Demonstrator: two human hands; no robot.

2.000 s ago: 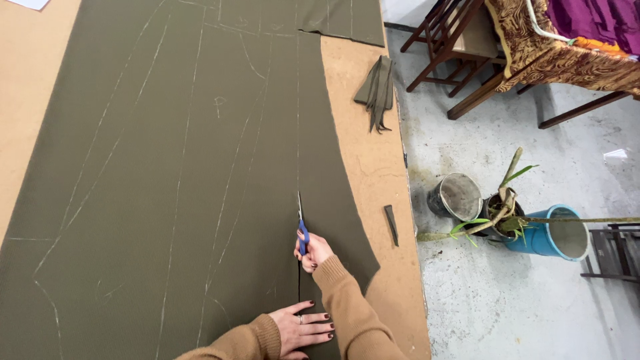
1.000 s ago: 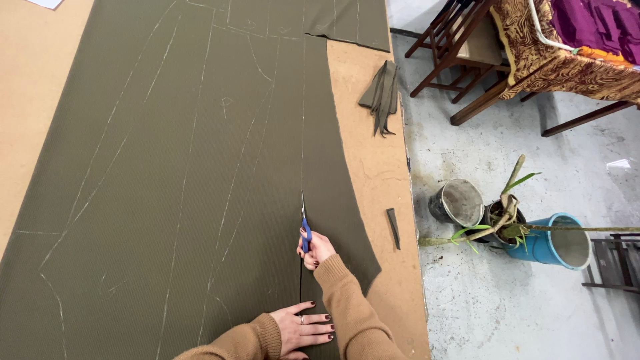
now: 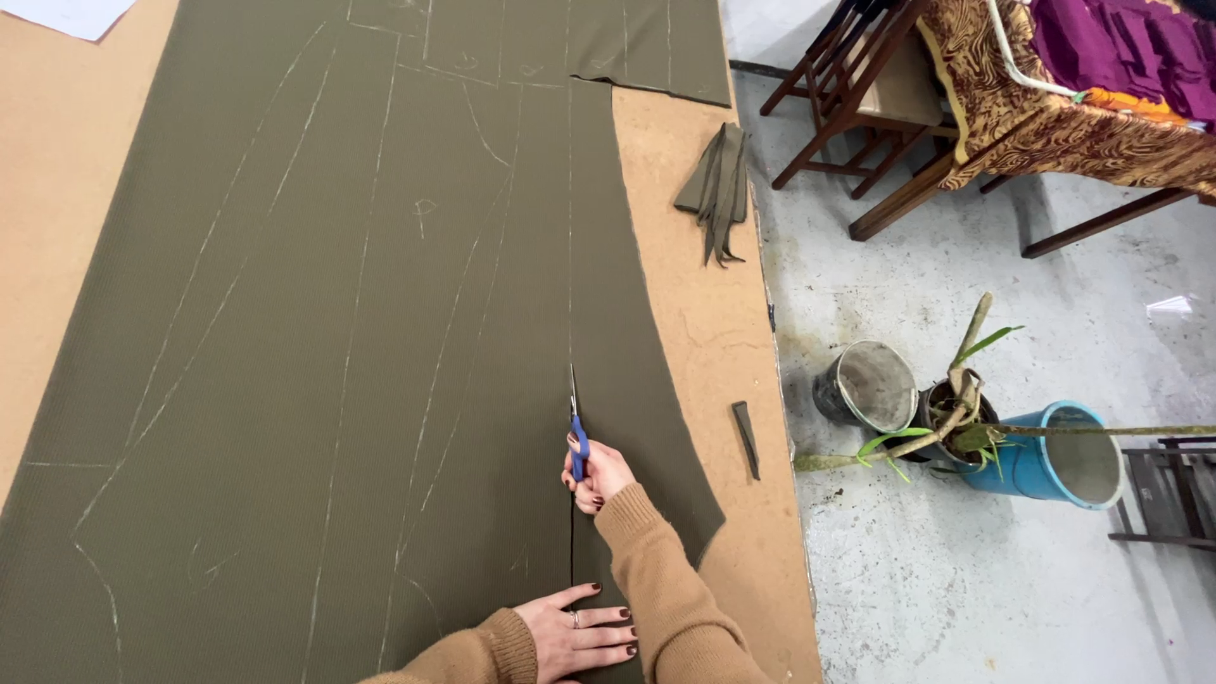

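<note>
Dark olive fabric [image 3: 266,380] with chalk pattern lines lies flat over the work table. My right hand [image 3: 597,473] grips blue-handled scissors [image 3: 578,442]; their blades lie on a long straight chalk line and point away from me. A narrow dark cut runs through the fabric from the scissors down toward my left hand [image 3: 578,632]. That hand rests flat with spread fingers on the fabric at the lower end of the visible cut, a ring on one finger. How far the blades are parted is too small to tell.
Fabric scraps [image 3: 719,190] and a small strip [image 3: 747,440] lie on the wooden tabletop [image 3: 708,294] at right. Beyond its edge stand a wooden chair [image 3: 888,85], a cloth-covered table [image 3: 1007,123], a grey bucket [image 3: 866,385], a potted plant [image 3: 959,418] and a blue bucket [image 3: 1069,456].
</note>
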